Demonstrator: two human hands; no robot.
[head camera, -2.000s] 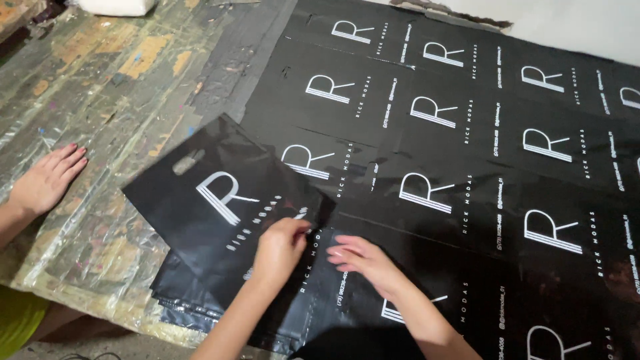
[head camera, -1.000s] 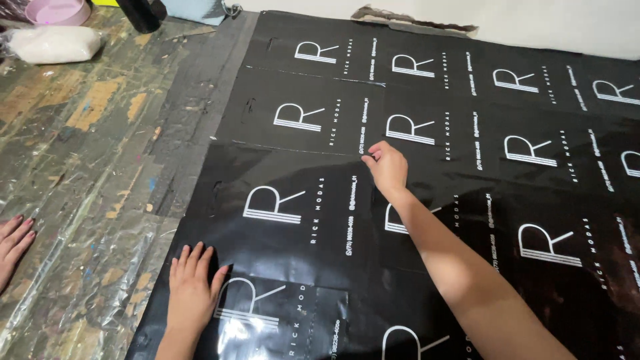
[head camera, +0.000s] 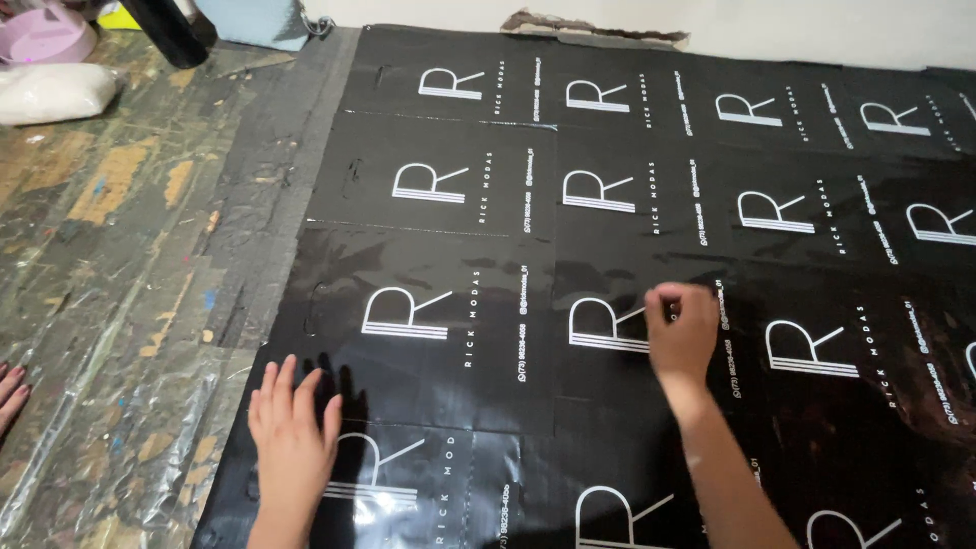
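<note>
Black plastic bags (head camera: 427, 290) with a white printed letter and writing lie in overlapping rows across the table. My left hand (head camera: 293, 427) is over the lower left bags, fingers spread, holding nothing. Farther right, my right hand (head camera: 682, 328) is over a bag in the second column, its fingers curled with thumb and index together. Whether something thin is pinched between those fingertips cannot be told. Die-cut handle slots show faintly at the left ends of several bags.
Another person's hand (head camera: 11, 393) rests at the left edge on the worn, stained tabletop (head camera: 137, 305). At the upper left are a white padded bundle (head camera: 57, 93), a lilac plastic container (head camera: 46, 34), a black cylinder (head camera: 171, 34) and a light blue pouch (head camera: 255, 23). A damaged white wall (head camera: 747, 30) borders the back.
Two seconds ago, a loose stack of bags lay tilted under my hands; now the bags there lie in line with the rows. Since one second ago, my right hand has moved right and toward me.
</note>
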